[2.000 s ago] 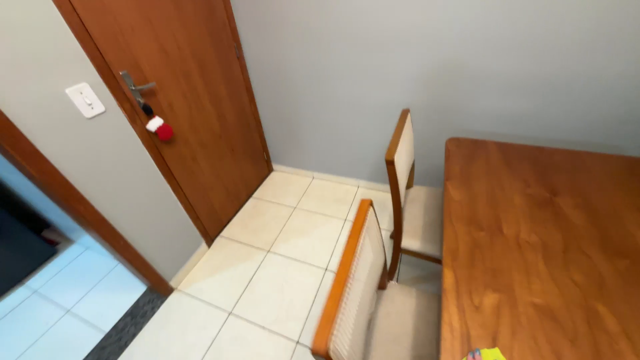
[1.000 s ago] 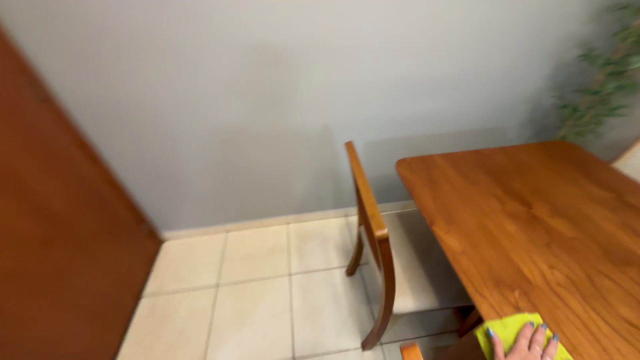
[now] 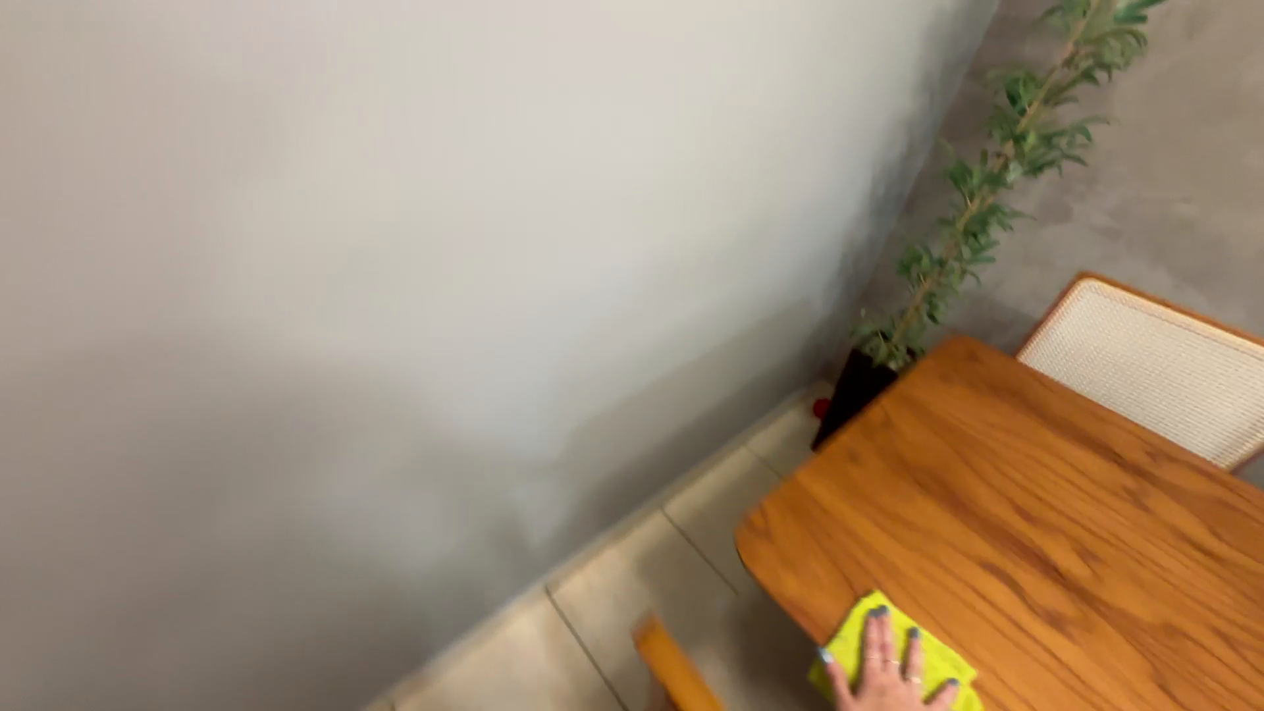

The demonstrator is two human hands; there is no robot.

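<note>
My right hand [image 3: 886,671] lies palm down on a yellow-green cloth [image 3: 948,660] at the bottom right of the head view, its fingers spread and rings on some of them. The cloth is flat against the wooden tabletop [image 3: 1066,513], by the table's left edge and close to its rounded near-left corner. The wrist is cut off by the bottom of the picture. My left hand is out of view.
A wooden chair part [image 3: 676,667] stands left of the table. Past the tabletop are a chair with a woven back [image 3: 1155,370] and a leafy plant [image 3: 973,212] in a dark pot [image 3: 854,390]. A grey wall [image 3: 444,247] fills the left.
The view has swung right. My right hand and the cloth have moved along the table's left edge, closer to the corner, since one second ago.
</note>
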